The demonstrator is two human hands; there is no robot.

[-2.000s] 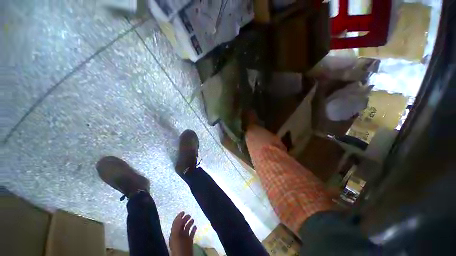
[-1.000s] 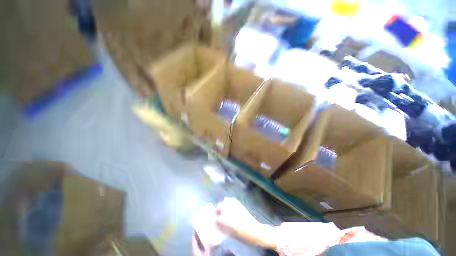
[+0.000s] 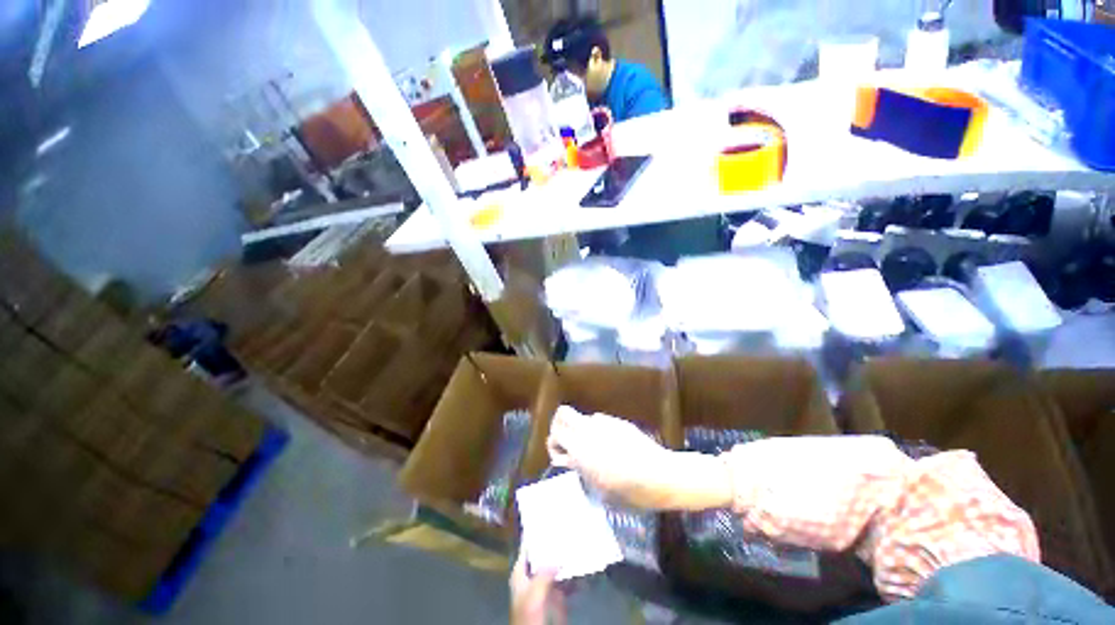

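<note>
My left hand (image 3: 534, 595), at the bottom edge and partly cut off, holds a white paper leaflet or stack (image 3: 569, 525) by its lower end. My right hand (image 3: 599, 458) reaches in from the right in an orange-checked sleeve. Its fingers are curled just above the paper's top edge, over an open carton. Whether they hold anything cannot be told. Open brown cartons (image 3: 471, 421) stand side by side in a row. Ribbed silvery cushion bags (image 3: 721, 537) lie inside some, partly hidden by my forearm.
Behind the cartons, a white workbench (image 3: 685, 165) holds a smartphone (image 3: 615, 181), yellow tape rolls (image 3: 752, 153) and a blue tote (image 3: 1076, 86). Pale containers (image 3: 862, 303) sit on the lower shelf. A person (image 3: 630, 92) is beyond the bench. Stacked cartons (image 3: 122, 452) stand on a blue pallet (image 3: 220, 525) at left.
The view has swung from the floor up to the carton row and bench. My left hand, earlier empty, now holds white paper. My right hand has come out from among boxes to above the cartons.
</note>
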